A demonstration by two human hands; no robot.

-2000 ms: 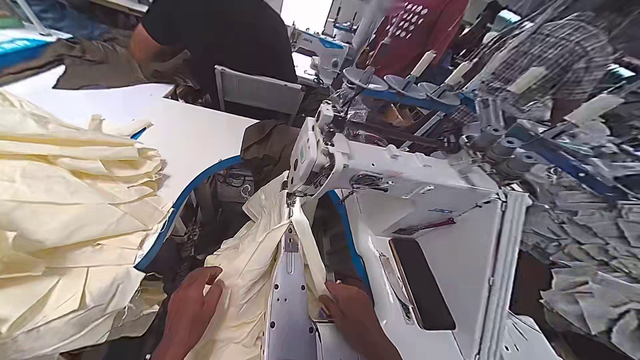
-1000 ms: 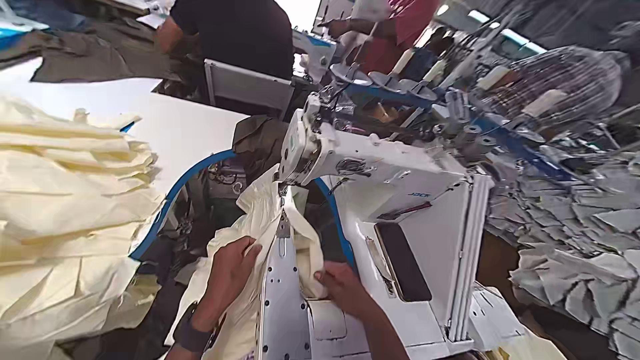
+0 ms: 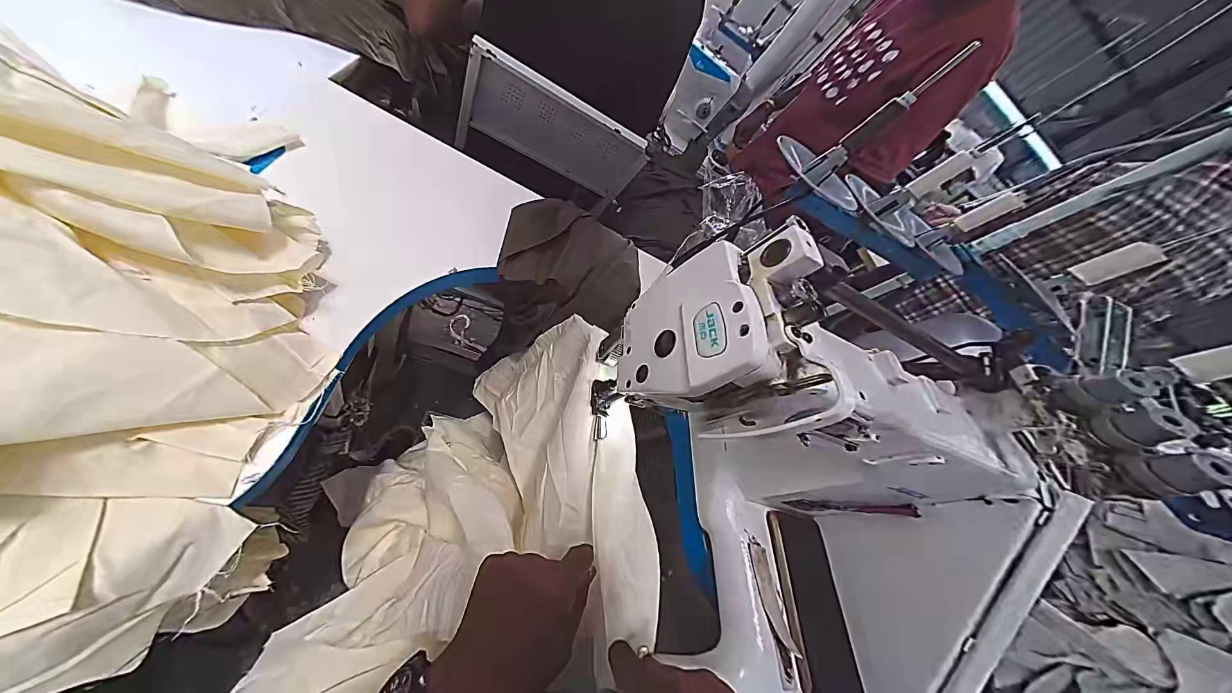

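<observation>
Cream fabric (image 3: 553, 433) runs under the needle and presser foot (image 3: 603, 395) of a white Jack sewing machine (image 3: 731, 327). My left hand (image 3: 525, 616), a dark watch at its wrist, is closed on the fabric below the needle, its thumb side at the seam line. At the bottom edge my right hand (image 3: 659, 669) pinches the fabric's right border; most of this hand is out of view. The fabric covers the machine's narrow bed and hangs in loose folds to the left.
A pile of cream fabric pieces (image 3: 144, 337) lies on the white table (image 3: 414, 183) at left. Brown cloth (image 3: 568, 250) lies behind the needle. A dark phone-like object (image 3: 823, 597) rests on the machine base. Thread stands, grey cloth pieces (image 3: 1136, 597) and other people are beyond.
The fabric now covers the narrow metal bed that showed earlier between my hands. My left hand has come in closer to the seam line. The view has moved nearer the machine.
</observation>
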